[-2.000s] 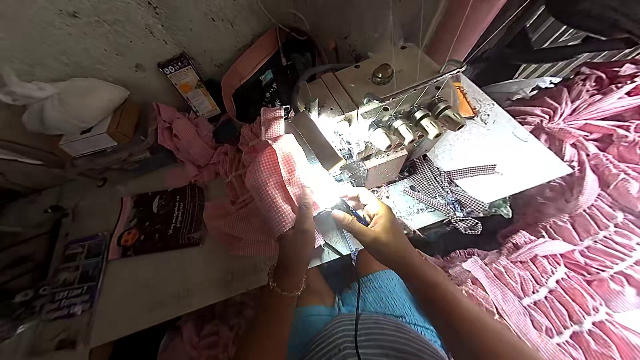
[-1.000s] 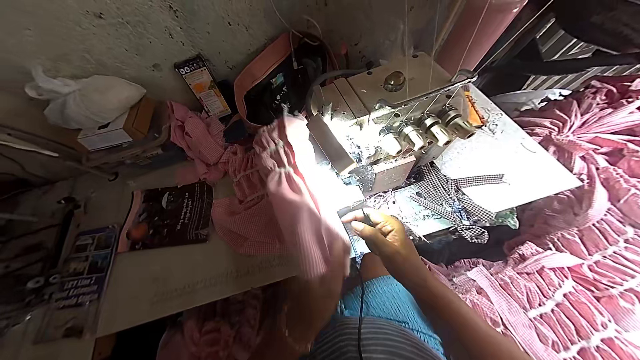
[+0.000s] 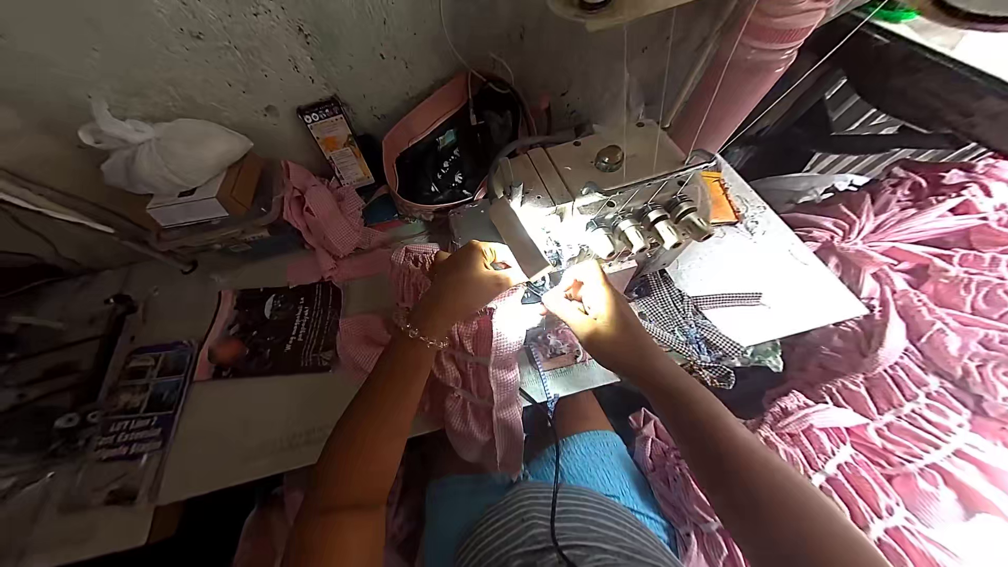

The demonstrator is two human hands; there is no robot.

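Note:
An overlock sewing machine [image 3: 614,169] stands on the table, its work area brightly lit. My left hand [image 3: 472,283] is at the left of the needle area, fingers bent beside the machine's front cover; glare hides what its fingertips touch. Pink gingham gathered fabric [image 3: 472,378] hangs under and beside that hand, down over the table's front edge. My right hand [image 3: 587,307] is just right of the needle area with thumb and fingertips together; whether something thin is between them cannot be made out. A narrow blue-white strip [image 3: 543,378] hangs below.
Black-and-white checked fabric scraps [image 3: 685,323] lie right of the machine. A large heap of pink gathered fabric [image 3: 890,394] fills the right side. At the left lie a dark printed packet [image 3: 276,331], pink cloth [image 3: 323,213] and a white plastic bag [image 3: 169,153] on a box. A pink-rimmed bag [image 3: 417,118] stands behind.
My left hand has moved up to the machine's needle area, and the pink fabric now hangs lower, in front of the table edge. My right hand has also come up close to the needles.

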